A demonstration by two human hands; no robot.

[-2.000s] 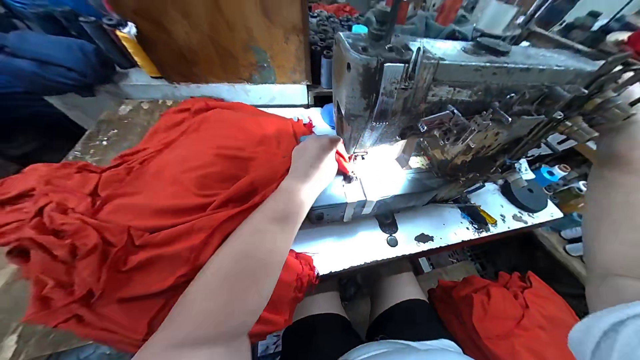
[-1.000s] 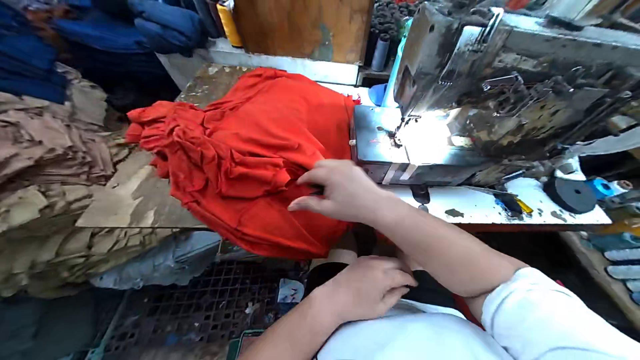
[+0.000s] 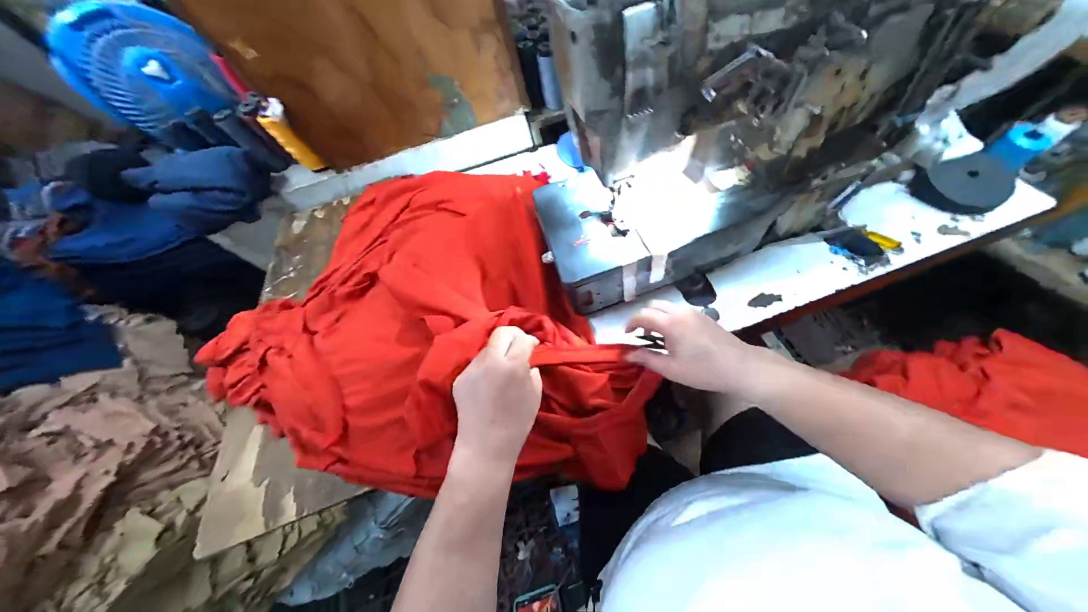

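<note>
Red fabric (image 3: 382,340) lies bunched over the left end of the work table, beside the metal bed of an industrial sewing machine (image 3: 722,110). My left hand (image 3: 500,387) is closed on a fold of it. Between my two hands a narrow band of the cloth is stretched. My right hand (image 3: 693,344) pinches the band's right end between thumb and fingers, just in front of the machine bed; a small dark object shows at these fingertips, too unclear to name. The machine's lamp lights the needle area, and the fabric's edge lies along the bed's left side.
More red fabric (image 3: 986,382) is at the right, below the table edge. A black disc (image 3: 965,183) and a small yellow-handled tool (image 3: 882,240) lie on the white tabletop (image 3: 790,285). Blue garments (image 3: 170,204), brown cloth (image 3: 93,433) and a blue fan (image 3: 140,68) are at the left.
My left hand has moved from near my lap onto the red fabric and closed on it. My right hand, open over the fabric a second ago, now grips the band's end.
</note>
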